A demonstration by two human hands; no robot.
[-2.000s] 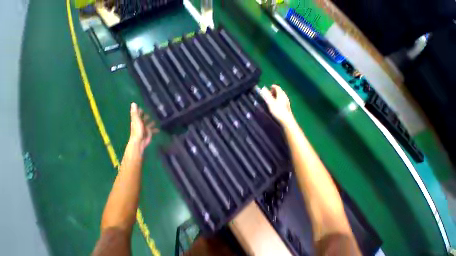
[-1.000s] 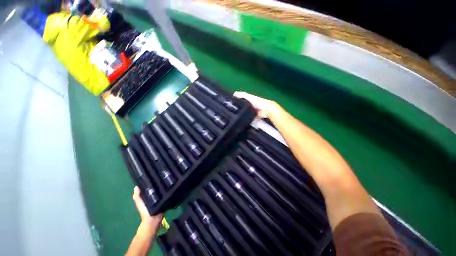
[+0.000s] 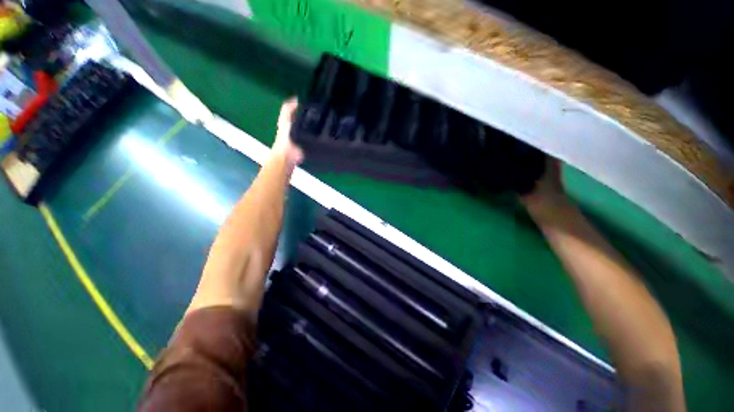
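My left hand [image 3: 290, 137] grips the left end of a black slotted tray [image 3: 418, 129]. My right hand [image 3: 546, 183] grips its right end, partly in shadow. The held tray is tilted over the green surface, below a white and green edge; what lies in its grooves is too dark to tell. A second slotted tray [image 3: 471, 310] lies nearer to me, between my forearms, with glossy black tubular units [image 3: 386, 290] in its grooves. Each of these has a pale band near one end.
The parts bin [image 3: 531, 366] is at the lower right with a few small dark pieces. A white rail [image 3: 386, 229] runs diagonally between the two trays. A shelf edge with a rough brown top [image 3: 515, 48] is above. A dark tray of parts [image 3: 72, 121] is at the far left.
My hands have carried the upper tray off the other tray and to the right, across the white rail. The view has turned right. The yellow-clothed person has moved almost out of view.
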